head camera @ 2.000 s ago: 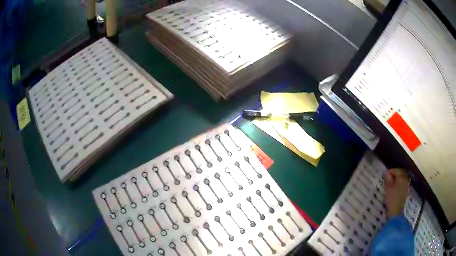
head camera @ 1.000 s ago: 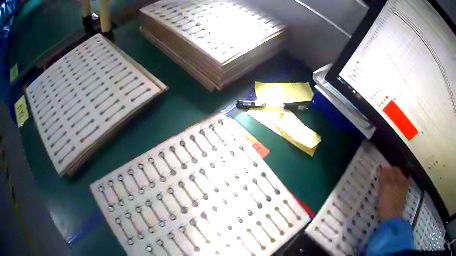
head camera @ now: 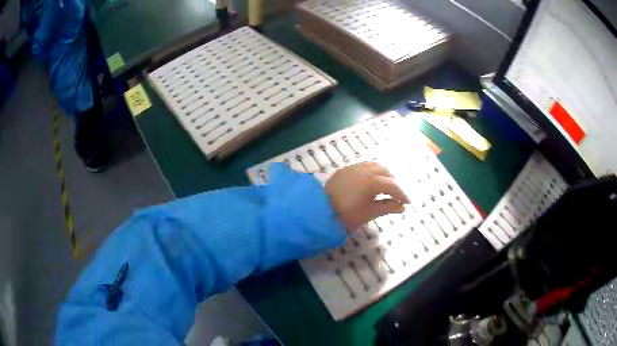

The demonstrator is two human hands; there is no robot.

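Note:
My left hand [head camera: 365, 194], in a blue sleeve, is over the white parts tray [head camera: 325, 287] in front of me. Its thumb and index finger curve toward each other around a small gap; whether a part is between the tips cannot be told. Rows of dark dumbbell-shaped parts [head camera: 348, 280] lie on the tray, some hidden by my hand and sleeve. My right hand is out of the picture.
The black test fixture [head camera: 575, 230] stands at lower right, with metal pieces [head camera: 517, 307] low on it. Tray stacks stand at back left [head camera: 237, 88] and back centre [head camera: 379, 34]. Yellow slips [head camera: 460, 132], another tray [head camera: 524, 199] and a monitor [head camera: 568, 88] with a red box are right. A person [head camera: 64, 61] stands far left.
The view has swung left and down, bringing in the fixture and the person. My left hand has come in over the middle tray. The right hand has left the picture.

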